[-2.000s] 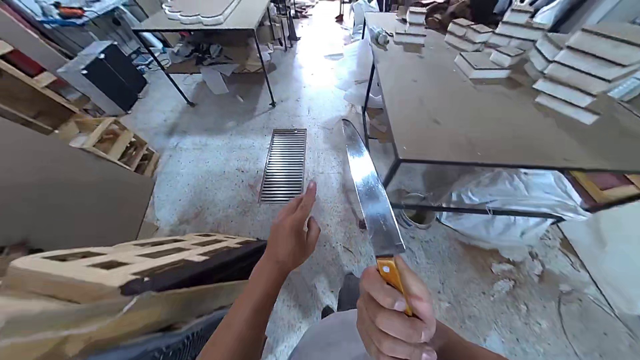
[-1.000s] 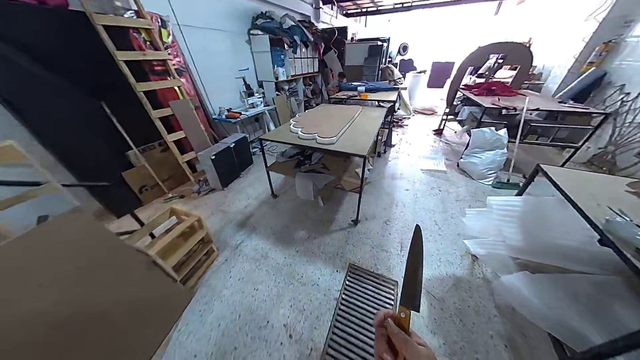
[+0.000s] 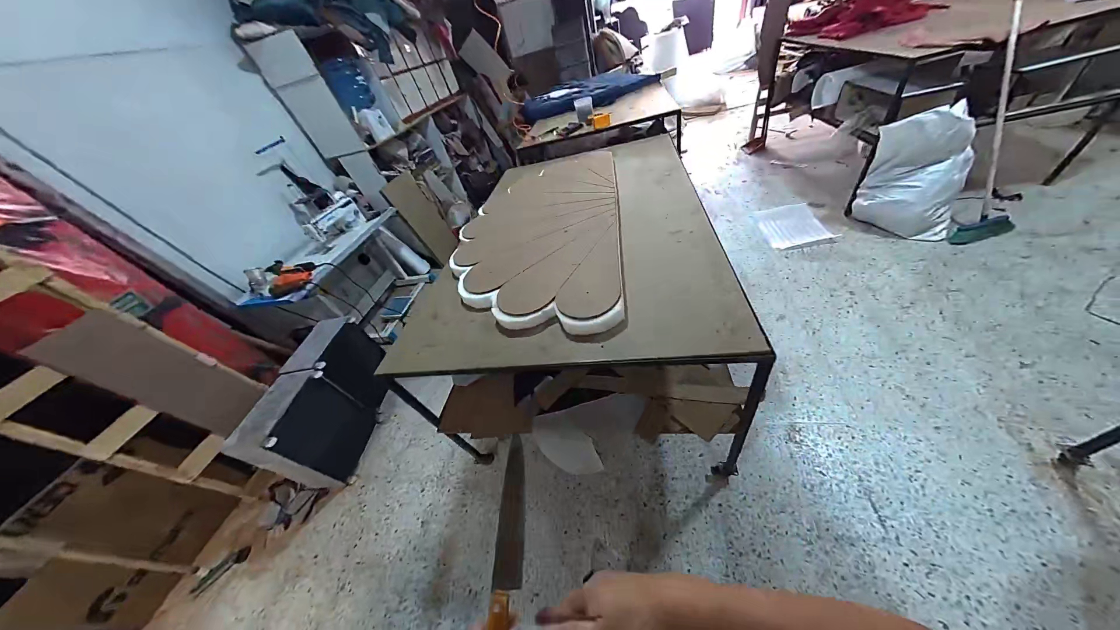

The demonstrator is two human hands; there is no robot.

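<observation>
A long-bladed knife (image 3: 510,525) with a wooden handle stands point up at the bottom centre, its tip overlapping the view of scraps under the table. My right hand (image 3: 604,602) comes in from the lower right, its fingers just right of the handle; whether they touch it is unclear. A sliver of skin at the handle's left, at the bottom edge, may be my left hand (image 3: 479,626); its grip is cut off. Ahead, a scalloped fan-shaped board (image 3: 560,236) with white foam under it and lines across its face lies on a metal-legged table (image 3: 691,297).
Black and grey boxes (image 3: 306,402) and a wooden frame (image 3: 105,437) stand at left, near a sewing machine (image 3: 332,219). Boards and scraps (image 3: 586,402) lie beneath the table. A white sack (image 3: 919,171) and a broom (image 3: 982,229) are at right, by another table (image 3: 927,39).
The view has swung strongly toward the table with the scalloped board. The right hand, on the knife's handle earlier, now shows beside it, at its right. The floor grate is out of view.
</observation>
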